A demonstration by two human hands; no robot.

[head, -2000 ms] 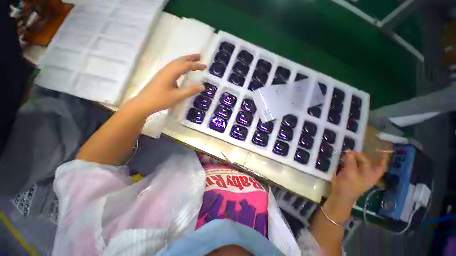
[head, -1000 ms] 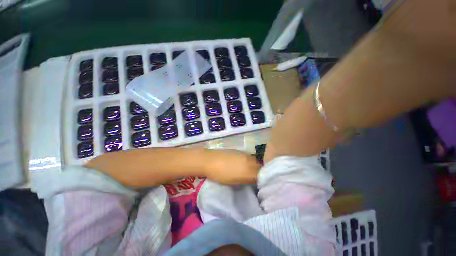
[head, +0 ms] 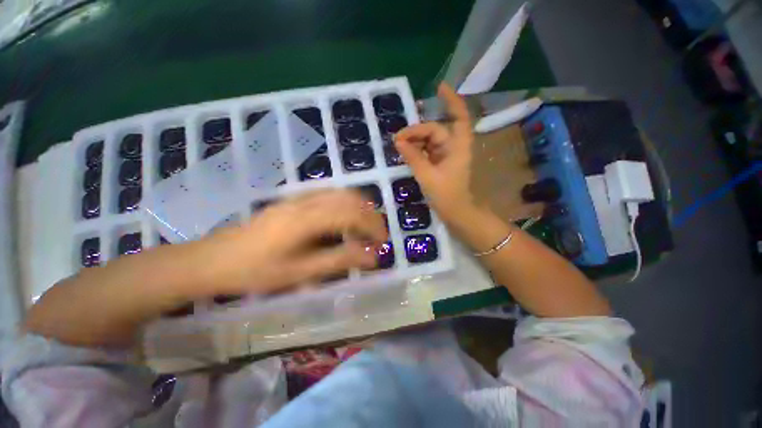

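Observation:
A white blister tray [head: 63, 227] holds two long rows of pockets with stacked black glossy housings [head: 420, 247]. A thin translucent adhesive sheet [head: 221, 180] with dark dots lies across the tray's middle. My left hand [head: 313, 238] is blurred and reaches over the near row, its fingertips at a housing near the right end; whether it grips one is unclear. My right hand [head: 439, 155] is raised at the tray's right end, one finger pointing up and the others curled towards the thumb. Anything tiny between its fingertips cannot be made out.
Right of the tray are a flat brown cardboard piece [head: 499, 171], a blue box [head: 572, 184] with black knobs, and a white plug [head: 628, 181] with a cable. A white tube-like item [head: 507, 115] lies above the cardboard. A green surface [head: 209, 50] runs behind the tray.
My hands were together below the tray, the right arm crossing the view; now both are over the tray's right part. The view has shifted, bringing the blue box fully into sight.

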